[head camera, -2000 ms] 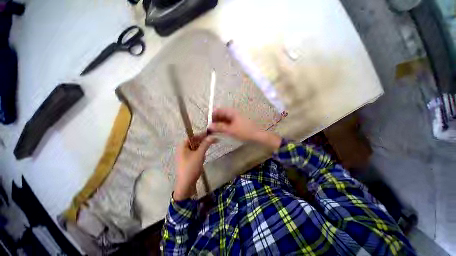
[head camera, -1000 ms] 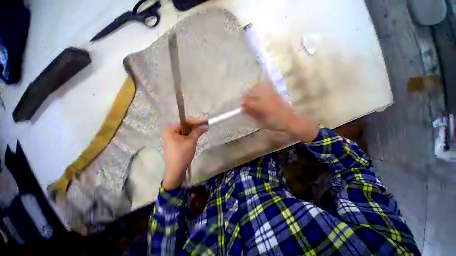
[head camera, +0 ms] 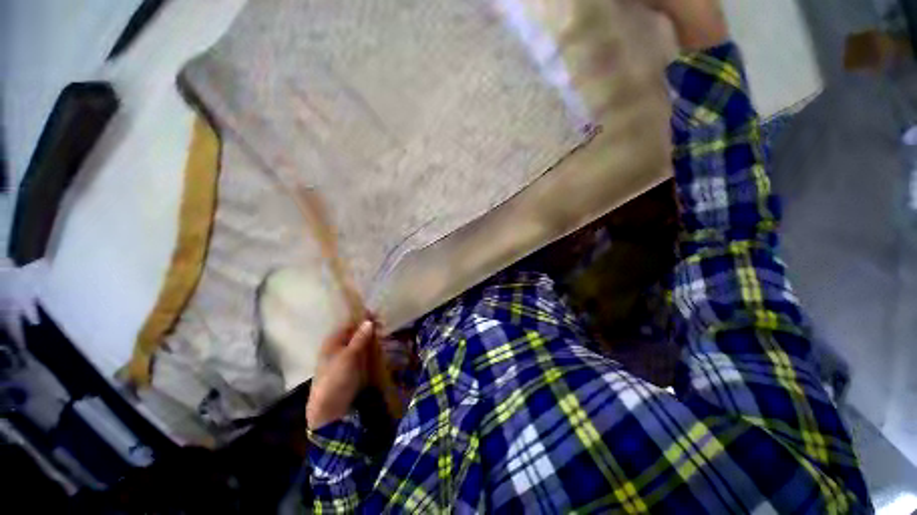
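My left hand (head camera: 340,370) is at the table's near edge, its fingers closed on the wooden ruler (head camera: 324,236), which is blurred and slants up and left over the garment panel. The garment panel (head camera: 402,121) lies with its pale grey-beige speckled side up. A mustard facing (head camera: 191,241) runs down its left edge. A pale strip (head camera: 541,58) lies along its right edge. My right hand (head camera: 696,18) is blurred and cut off by the top edge, so its fingers and anything in them are hidden.
A long dark pressing block (head camera: 60,166) lies on the white table at the left. Part of a dark tool (head camera: 134,28) shows at the top left. The table's near edge slopes up to the right, with grey floor (head camera: 845,241) beyond.
My right hand has moved up and right, away from my left hand. The white stick once between the hands is out of sight. The ruler has dropped towards me and tilts further left.
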